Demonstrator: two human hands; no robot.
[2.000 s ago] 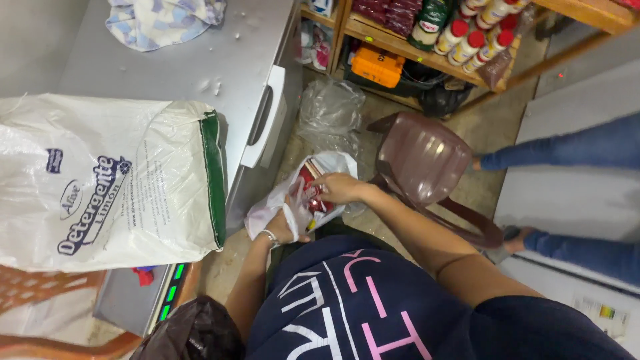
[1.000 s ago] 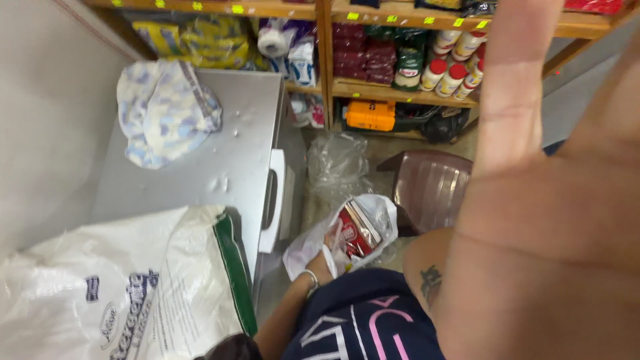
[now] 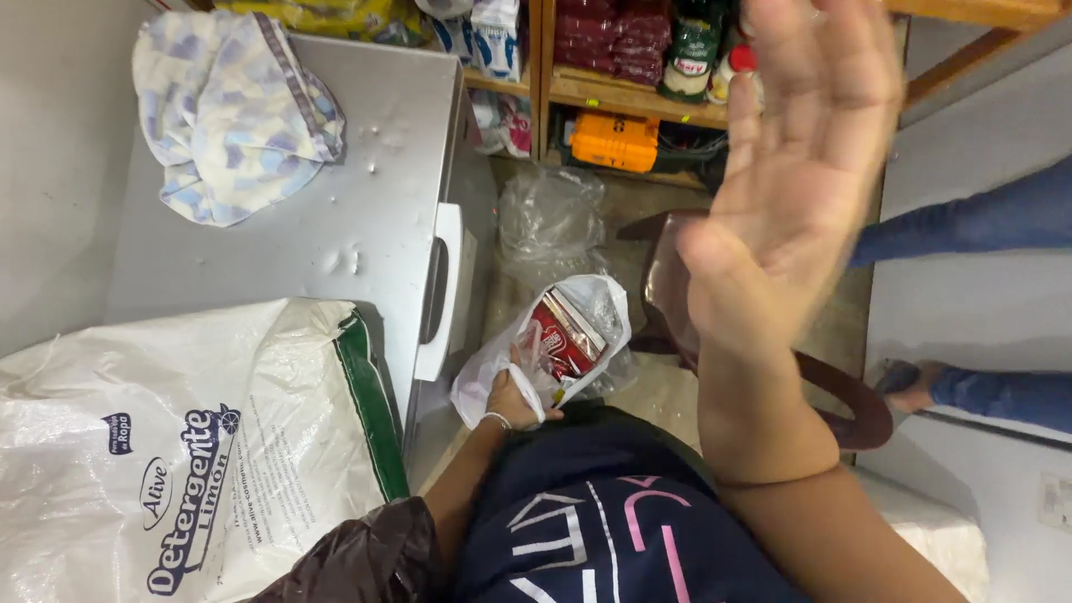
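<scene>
A white plastic bag (image 3: pixel 483 374) hangs open in front of my body, and my left hand (image 3: pixel 513 400) grips its rim and handle. Inside it are red Nestlé packages (image 3: pixel 563 341) with pale edges. My right hand (image 3: pixel 791 193) is raised at the right, close to the camera, palm showing, fingers apart and holding nothing. It partly hides a brown plastic chair (image 3: pixel 667 289) and some shelf goods.
A grey chest freezer (image 3: pixel 377 226) stands at left, bearing a patterned cloth (image 3: pixel 226 109) and a large white detergent sack (image 3: pixel 276 419). Clear plastic (image 3: pixel 551 219) lies on the floor below wooden shelves (image 3: pixel 620 95). Another person's legs (image 3: pixel 980 222) are at right.
Two seconds ago my right hand was at the bag's opening; it has since moved away and is raised before the camera. My left hand stays on the bag.
</scene>
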